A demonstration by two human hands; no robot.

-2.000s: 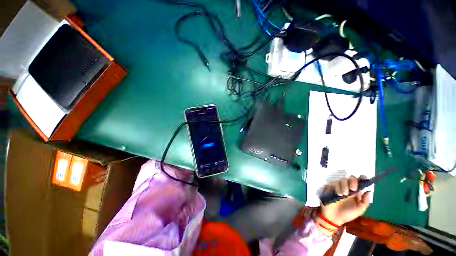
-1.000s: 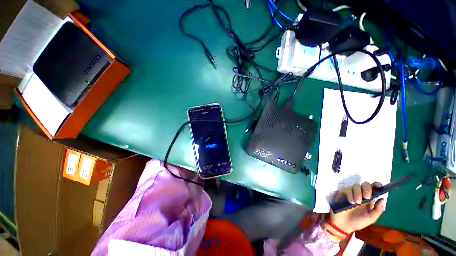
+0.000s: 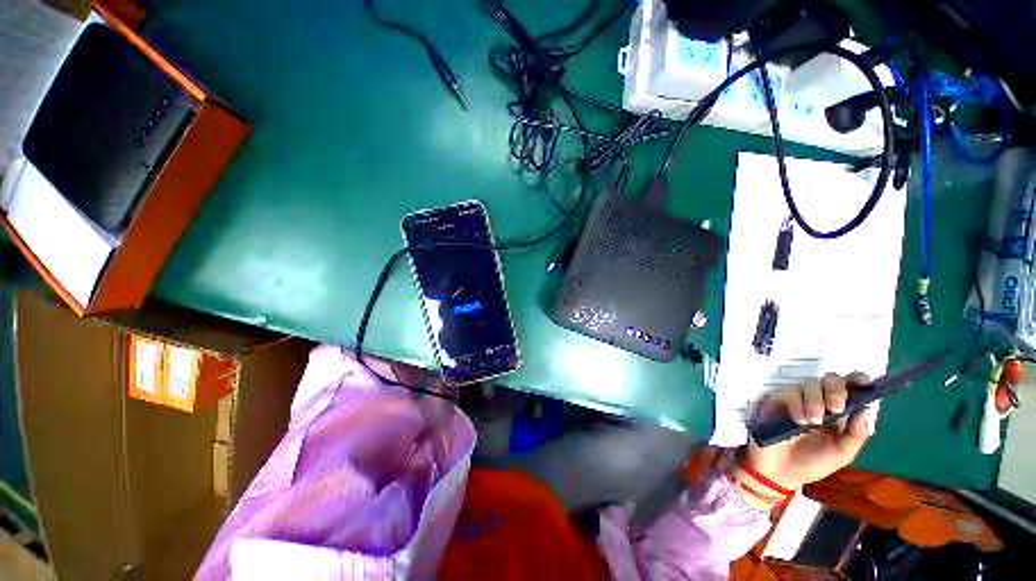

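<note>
My right hand (image 3: pixel 812 431) is closed around a long black remote control (image 3: pixel 846 406), over the lower edge of a white paper sheet (image 3: pixel 812 284). Two short dark sticks lie on the sheet. A black set-top box (image 3: pixel 636 272) lies left of the sheet, with cables at its far edge. A smartphone (image 3: pixel 464 293) with a dark, lit screen lies left of the box, and a thin black cable crosses it. My left hand is not visible; only a pink sleeve (image 3: pixel 352 465) shows below the phone.
An open orange retail box (image 3: pixel 188 199) holding a black unit stands at the left. A brown carton (image 3: pixel 80 443) is below it. Tangled black cables, a white power strip (image 3: pixel 659 85) and a blue cable (image 3: pixel 926 193) lie at the back. A red-and-white item (image 3: pixel 997 406) is at right.
The view has shifted, so the bench things sit a little higher in the picture. My right hand still holds the remote control over the sheet's lower edge.
</note>
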